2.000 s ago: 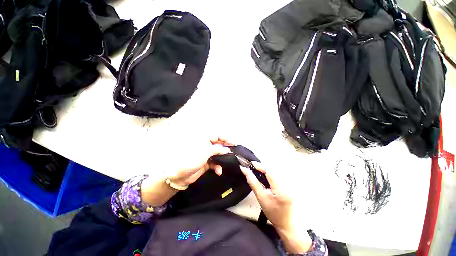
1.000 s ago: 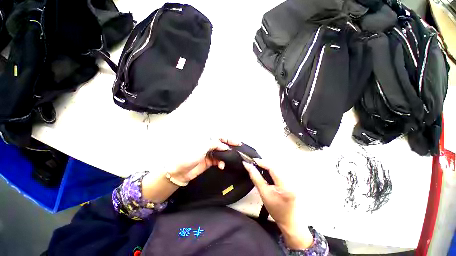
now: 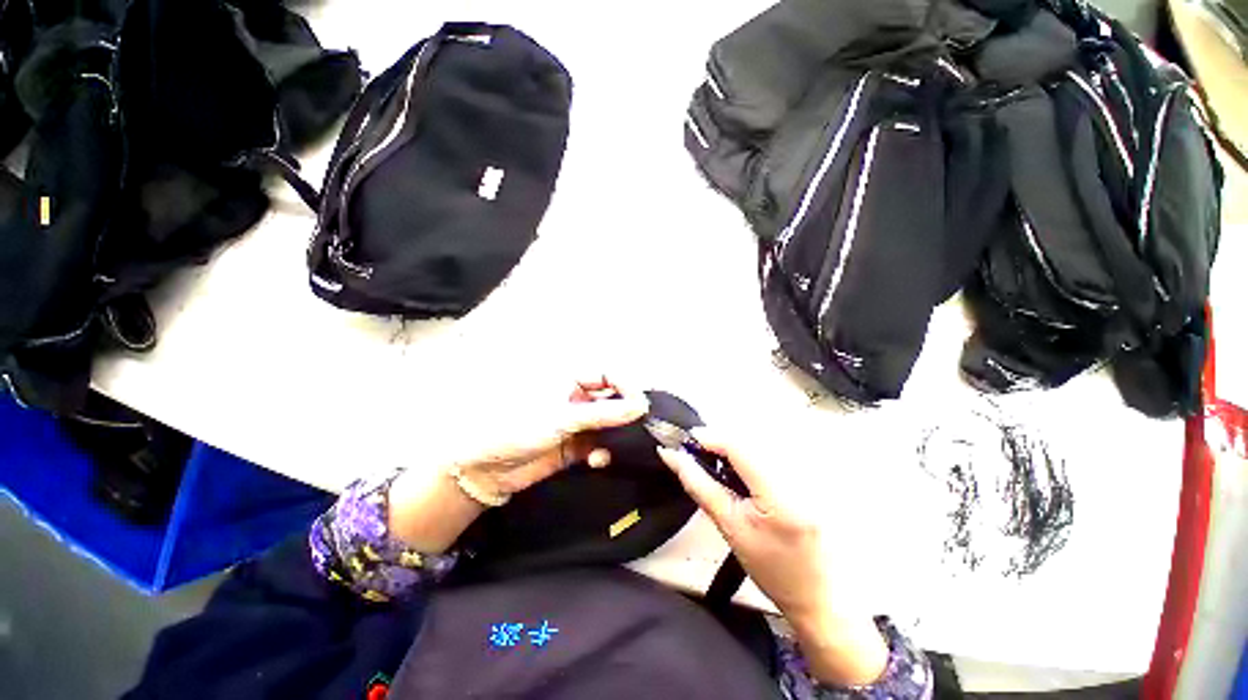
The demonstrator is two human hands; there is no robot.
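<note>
A black pouch [image 3: 589, 506] with a small yellow label lies over my lap at the table's near edge. My left hand [image 3: 582, 427] pinches its upper edge between thumb and fingers. My right hand [image 3: 746, 506] is closed around small dark thread snips [image 3: 673, 435], whose metal glints at the pouch's upper edge, close to my left fingertips. Most of the snips is hidden in my right hand. The underside of the pouch is hidden.
One pouch [image 3: 459, 178] with a white label lies apart on the white table [image 3: 630, 260]. Black pouches [image 3: 62, 178] heap at left, and stacked pouches [image 3: 890, 246] lie at right above thread clippings [image 3: 1033, 499]. A blue bin [image 3: 226, 513] is below left.
My right hand has shifted slightly, and the metal of the snips shows more clearly at the pouch's edge. My left hand keeps its pinch on the pouch.
</note>
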